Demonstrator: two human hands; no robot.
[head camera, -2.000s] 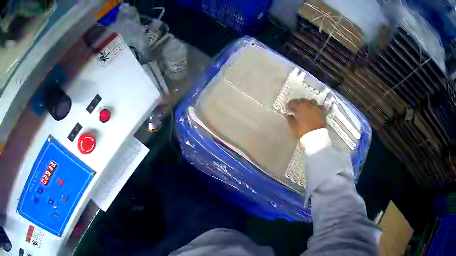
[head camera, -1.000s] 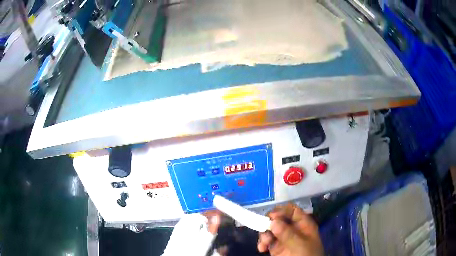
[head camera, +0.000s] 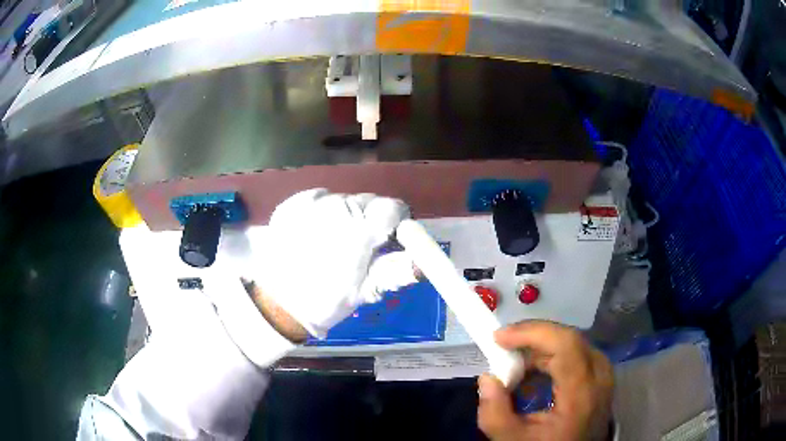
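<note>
A slim white plastic part (head camera: 457, 297) slants between my two hands in front of the machine. My right hand (head camera: 556, 379) is bare and pinches its lower, near end. My left hand (head camera: 332, 254), in a white glove, is at its upper end; thumb and fingertips touch it. Another white part (head camera: 369, 99) lies in the white jig (head camera: 397, 77) on the metal bed, its end pointing towards me. The silver screen frame (head camera: 284, 41) is above the bed.
Black knobs (head camera: 515, 226) sit at both front corners. My left hand partly covers the blue control panel (head camera: 396, 320). Red buttons (head camera: 528, 294) are to its right. A yellow tape roll (head camera: 116, 194) is left, blue baskets (head camera: 702, 189) right, and the lined crate (head camera: 659, 388) lower right.
The view has turned from the crate to the machine. The screen frame stands higher and the bed shows. My gloved hand has come up to the part's upper end; my right hand still holds the other end.
</note>
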